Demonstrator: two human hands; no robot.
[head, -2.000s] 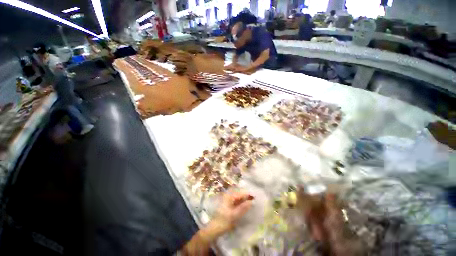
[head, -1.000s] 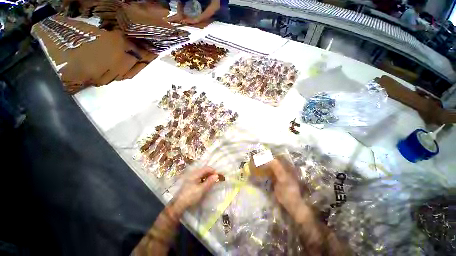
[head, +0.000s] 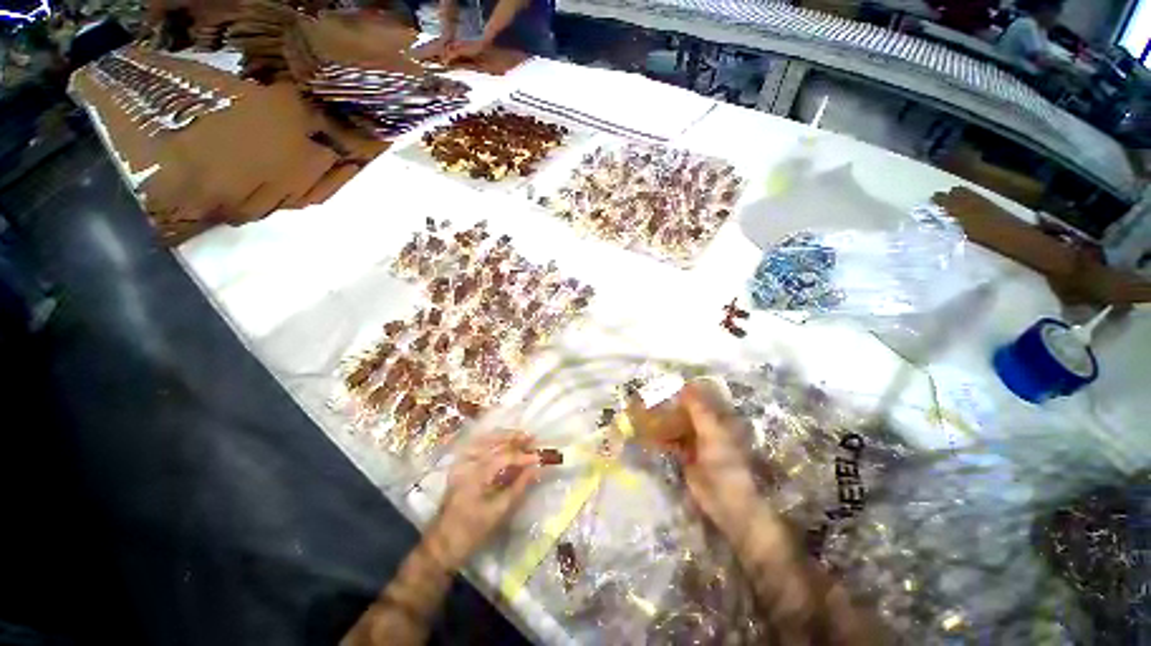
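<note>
My left hand is near the table's front edge, its fingertips pinching a small dark-brown leather tab. My right hand holds a tan-brown handheld piece with a white patch at its top. The two hands are apart, with a pale-yellow strip on the plastic between them. A broad patch of brown and shiny tabs lies beyond my left hand. A clear plastic bag with black letters and glinting pieces lies under and right of my right hand.
A paler tab patch and a darker one lie farther off. Stray tabs, a bag of blue-silver fittings and a blue round container are mid and right. Brown leather panels lie far left. A person's hands are at the far edge.
The view has tilted down and turned since the earliest frame. Since one second ago, the tab in my left fingers sticks out more to the right; the right hand still holds the brown piece.
</note>
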